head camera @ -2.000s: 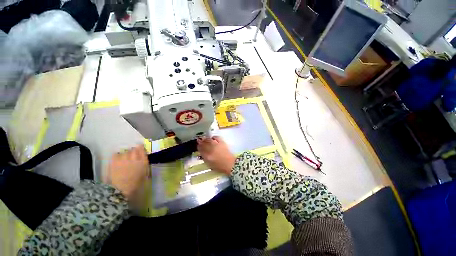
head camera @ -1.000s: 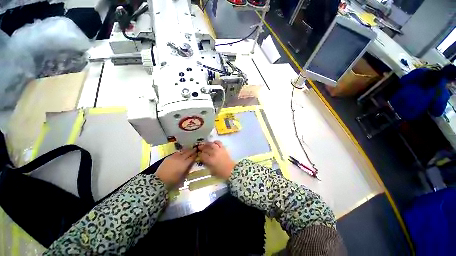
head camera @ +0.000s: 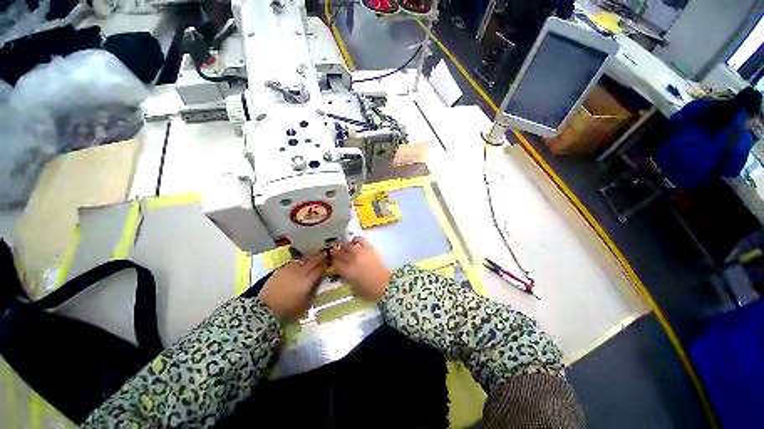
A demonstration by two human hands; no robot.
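The white sewing machine head [head camera: 289, 167] with a round red logo stands in front of me. My left hand [head camera: 293, 286] and my right hand [head camera: 360, 266] meet under it, fingertips close together at the needle area. Their fingers pinch a dark strap that is mostly hidden by the hands; a bit of it shows left of my left hand. A loop of black strap [head camera: 147, 306] lies at the left and joins black fabric [head camera: 59, 352]. More black fabric [head camera: 360, 381] lies at the front edge, below the shiny metal plate [head camera: 331, 339].
A yellow fixture block [head camera: 377, 209] sits right of the head. Red-and-black snips [head camera: 509, 276] lie on the white table, beside a cord. A control screen [head camera: 560, 77] stands at the right. Clear plastic bags [head camera: 80, 84] lie back left. A person in blue [head camera: 704, 138] sits far right.
My left hand has moved right along the strap, from left of the head to beside my right hand under the needle. Since one second ago the hands have hardly moved; the view has shifted slightly.
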